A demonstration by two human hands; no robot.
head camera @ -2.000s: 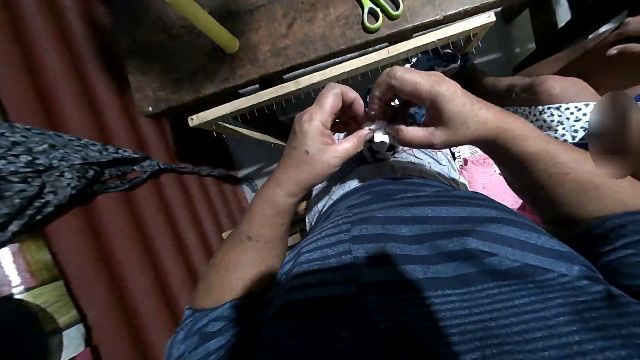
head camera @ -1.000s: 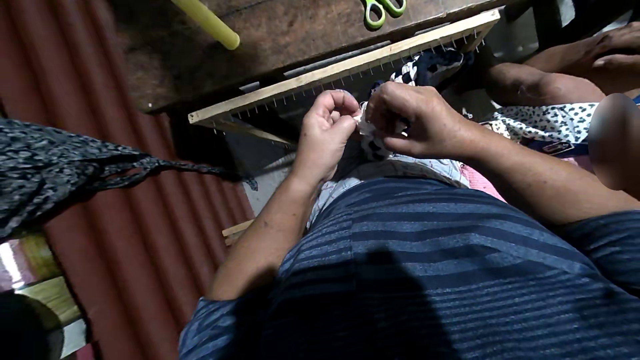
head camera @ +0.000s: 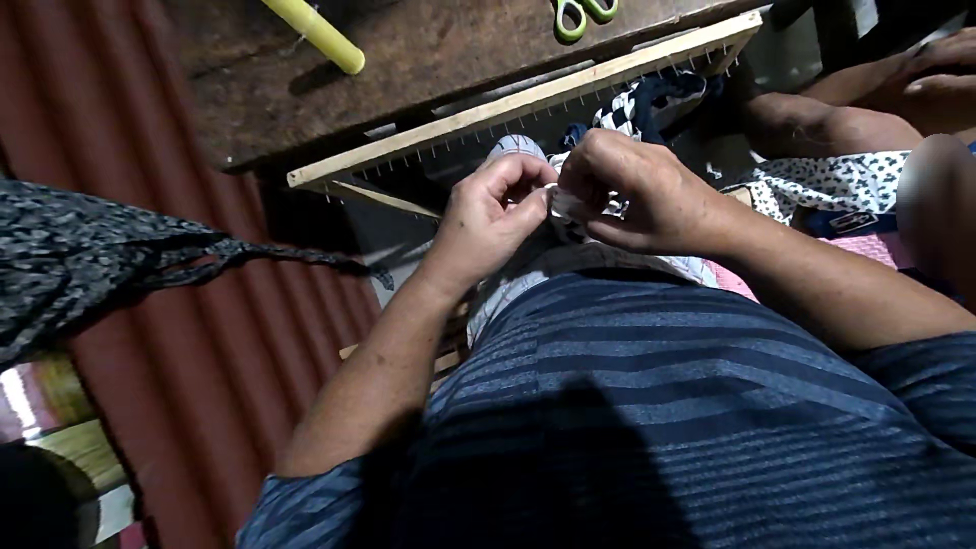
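Observation:
My left hand (head camera: 496, 217) pinches one end of a small piece of white cloth (head camera: 563, 202) between thumb and forefinger. On the other side of it, my right hand (head camera: 644, 194) is closed on the same cloth with bent fingers. Both hands are close together above my lap. Just beyond them runs a wooden frame bar (head camera: 526, 101) set with a row of thin nails. Black-and-white checked cloth (head camera: 619, 112) and dark cloth lie past my right hand. The fingers cover most of the white piece, so its shape cannot be told.
A dark wooden table (head camera: 450, 46) holds green-handled scissors (head camera: 570, 21) and a yellow tube (head camera: 324, 36). Patterned dark cloth (head camera: 99, 252) hangs at left before a red corrugated sheet (head camera: 198, 366). Another person's bent leg (head camera: 827, 126) and hand are at the upper right.
My hands stay close together on the small white cloth, with the fingers shifting their hold. The other person's hand at the right has moved onto or near the leg.

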